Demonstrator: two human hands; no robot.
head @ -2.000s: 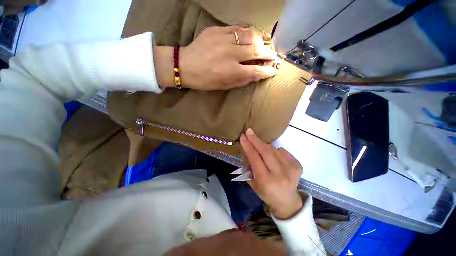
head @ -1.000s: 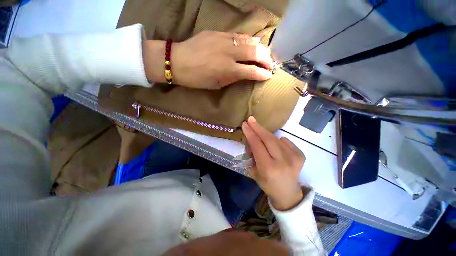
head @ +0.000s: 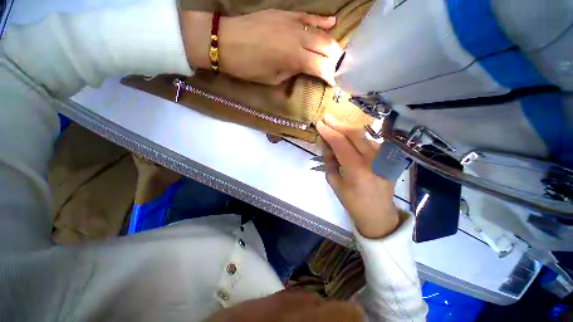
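Note:
The brown garment panel (head: 251,93) lies on the machine bed, with a silvery metal zipper (head: 242,108) along its near edge. My left hand (head: 270,47) rests on the cloth with its fingertips beside the lit needle area. My right hand (head: 358,170) has its fingertips on the cloth edge at the zipper's right end. Pointed silver thread snips (head: 319,165) stick out from the right palm. The presser foot (head: 338,95) shows small beside my left fingertips. The needle itself cannot be made out.
The white machine head (head: 427,56) with a blue stripe fills the upper right. A grey block (head: 390,161) and a black smartphone (head: 436,198) lie right of my right hand. A measuring-tape strip (head: 207,182) edges the white table. Brown cloth and blue plastic show below it.
The cloth and zipper have moved up and away from the table's near edge. My left hand has moved up; my right hand has moved up and right, closer to the presser foot. The view has shifted.

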